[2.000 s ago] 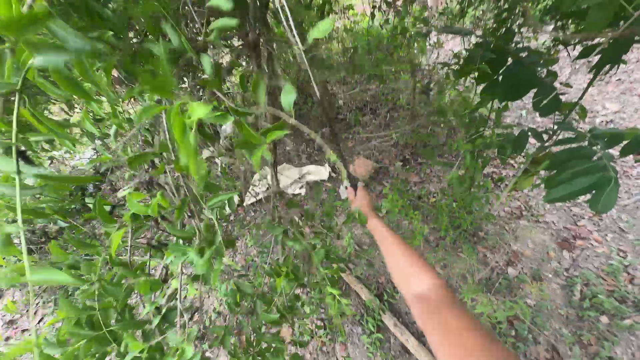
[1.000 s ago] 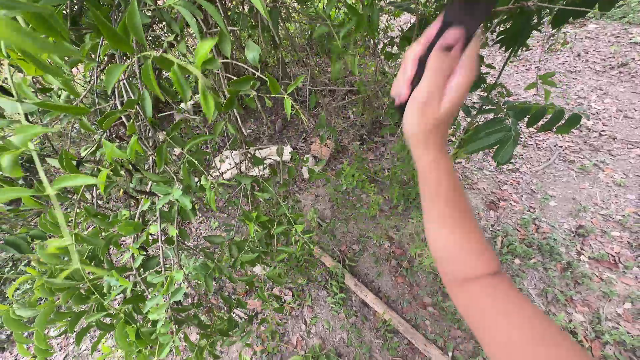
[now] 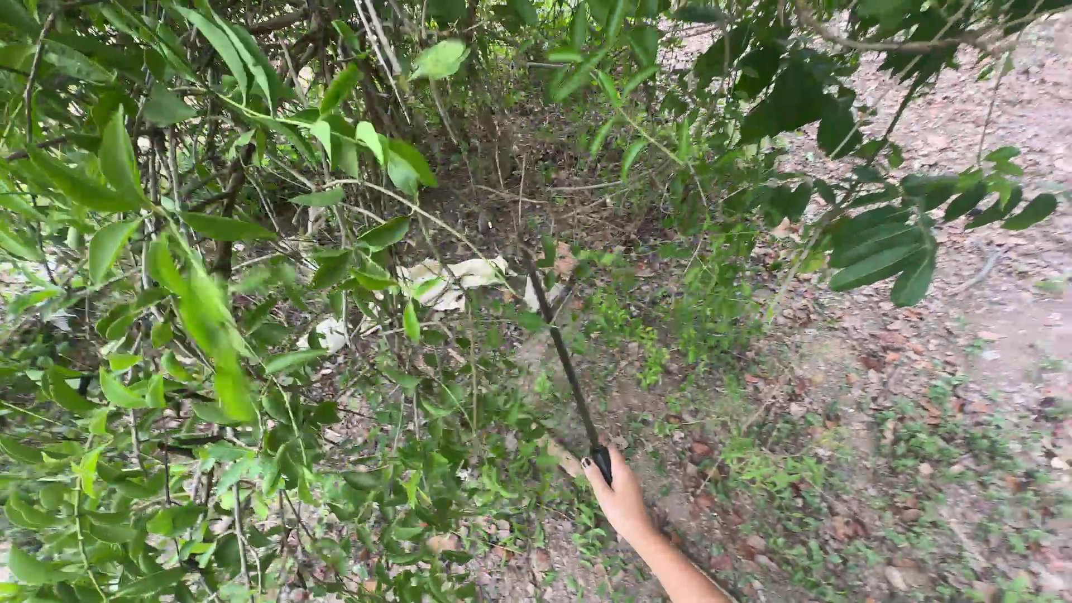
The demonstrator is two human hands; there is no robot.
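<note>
My right hand is closed around the black handle of a long, dark-bladed tool, probably a machete. Its blade points up and away, its far end over the leaf litter near a pale crumpled cloth or sheet. Leafy green branches of a shrub stand just left of the blade. A thin bent stem arches from the shrub toward the blade's far part; whether they touch cannot be told. My left hand is out of view.
Dense shrub stems fill the left and back. A branch with dark green leaflets hangs at the upper right. Dry leaves and low weeds cover the ground on the right.
My right hand, raised at the upper right a second ago with the dark tool, is now low near the bottom middle. The blade now shows over the ground.
</note>
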